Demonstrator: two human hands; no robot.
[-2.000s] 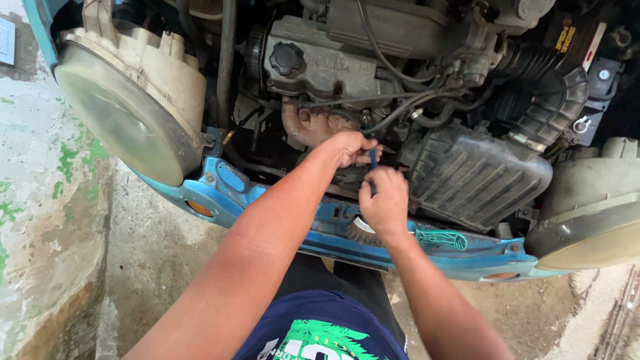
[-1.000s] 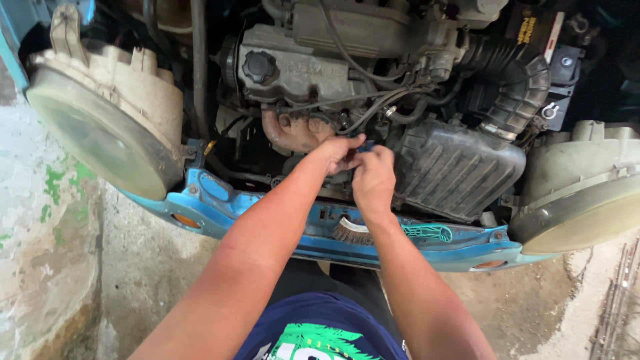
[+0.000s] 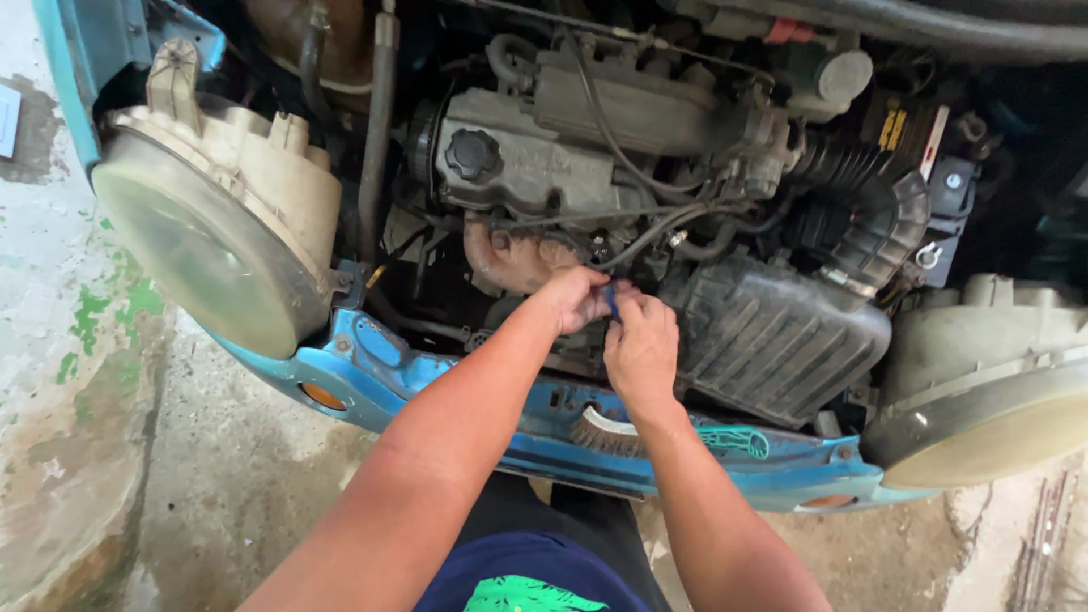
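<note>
Both my hands meet in front of the engine, just right of the rusty exhaust manifold (image 3: pixel 514 259). A small blue item (image 3: pixel 612 303), too small to name, is pinched in my right hand (image 3: pixel 642 340). My left hand (image 3: pixel 580 299) touches or nearly touches its other side, fingers curled; whether it grips anything is hidden. Black hoses run just above my fingers, below the valve cover (image 3: pixel 544 166) with its black oil filler cap (image 3: pixel 473 154). A brush with brown bristles (image 3: pixel 605 433) and a green handle (image 3: pixel 738 440) lies on the blue front crossmember, partly behind my right forearm.
The ribbed black air filter housing (image 3: pixel 782 340) sits right of my hands, joined to a corrugated intake duct (image 3: pixel 884 225). Two large headlights, the left one (image 3: pixel 212 238) and the right one (image 3: pixel 994 391), flank the blue crossmember (image 3: pixel 518 450). A battery (image 3: pixel 948 204) stands at the right.
The blue item stood upright between my hands two seconds ago, looked more level one second ago, and is upright again now. The view has shifted somewhat.
</note>
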